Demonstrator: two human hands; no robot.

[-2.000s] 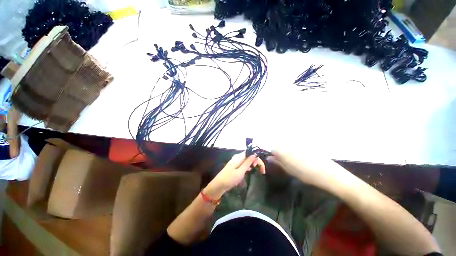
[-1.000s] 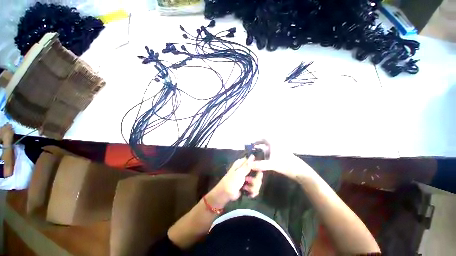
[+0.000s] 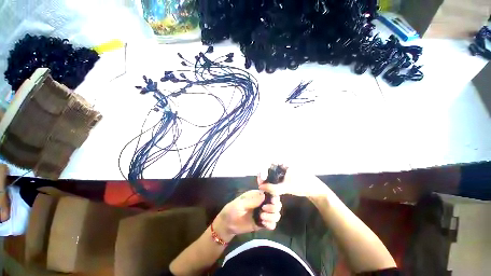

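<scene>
My left hand (image 3: pixel 248 212) is closed around a coiled black cable (image 3: pixel 276 173), held upright above my lap just off the table's front edge. The bundle's top shows above the fist and its lower end shows below the fingers. My right hand (image 3: pixel 293 183) is at the top of the bundle, with its fingers against it. Whether it holds a tie cannot be seen. A hank of loose black cables (image 3: pixel 237 116) lies curved on the table, its connectors at the far end, its near part hanging over the edge. Short black twist ties (image 3: pixel 299 94) lie right of it.
A large heap of black bundles (image 3: pixel 290 32) lies at the back, a smaller heap (image 3: pixel 48 60) at left. A brown cardboard stack (image 3: pixel 48 129) stands on the white table (image 3: pixel 430 129) at left. Cardboard boxes (image 3: pixel 156 240) are below. A person's arm (image 3: pixel 4 194) shows at the left edge.
The view has shifted, so the table things sit lower and further left. My right hand has come in from the right side to the bundle's top. The left fist still holds the bundle, now more upright.
</scene>
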